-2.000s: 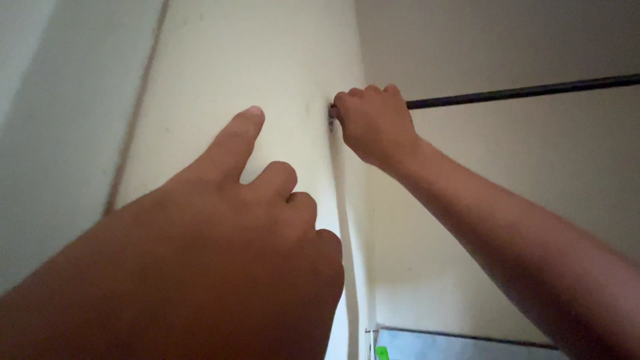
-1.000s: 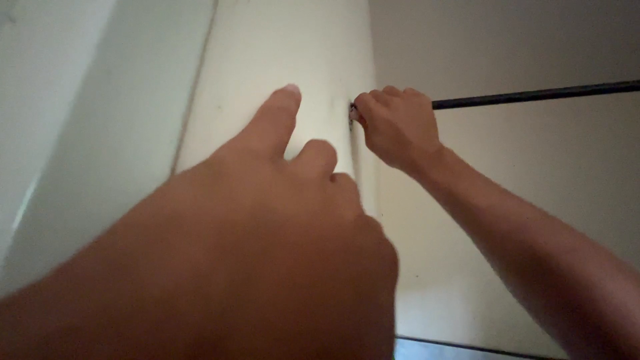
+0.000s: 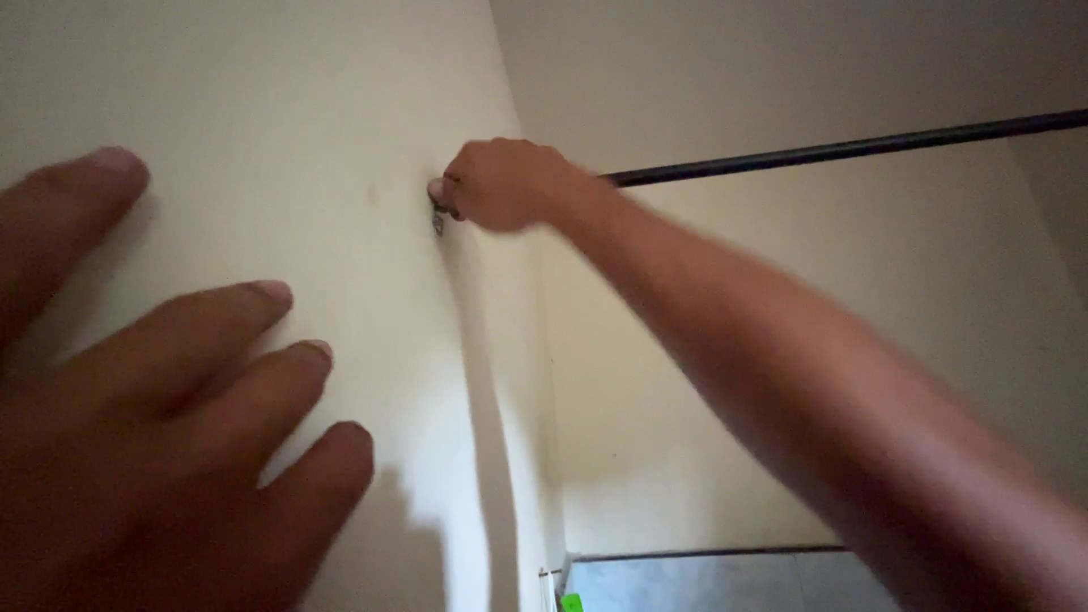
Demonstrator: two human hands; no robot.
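Note:
A dark rod (image 3: 833, 153) runs from the right edge toward the cream wall (image 3: 340, 102) at left. My right hand (image 3: 506, 187) is closed around its wall end, with the fingers curled and the fingertips close to the wall. Just under those fingertips a small metal piece (image 3: 438, 223) shows against the wall; the hand hides most of it. In the near left, large and slightly blurred, my left hand (image 3: 195, 408) has its fingers spread over the wall and holds nothing. Whether its fingertips press on the wall cannot be told.
A second cream wall (image 3: 680, 357) meets the first at a corner behind the rod. Low down, a dark edge line (image 3: 705, 554) tops a pale bluish tiled surface (image 3: 697, 586). Beside it are a bright green object (image 3: 571, 603) and a thin white upright piece (image 3: 548, 586).
My left hand has spread its fingers; earlier its index finger was extended with the others curled. My right hand stays at the rod's wall end. The view has shifted.

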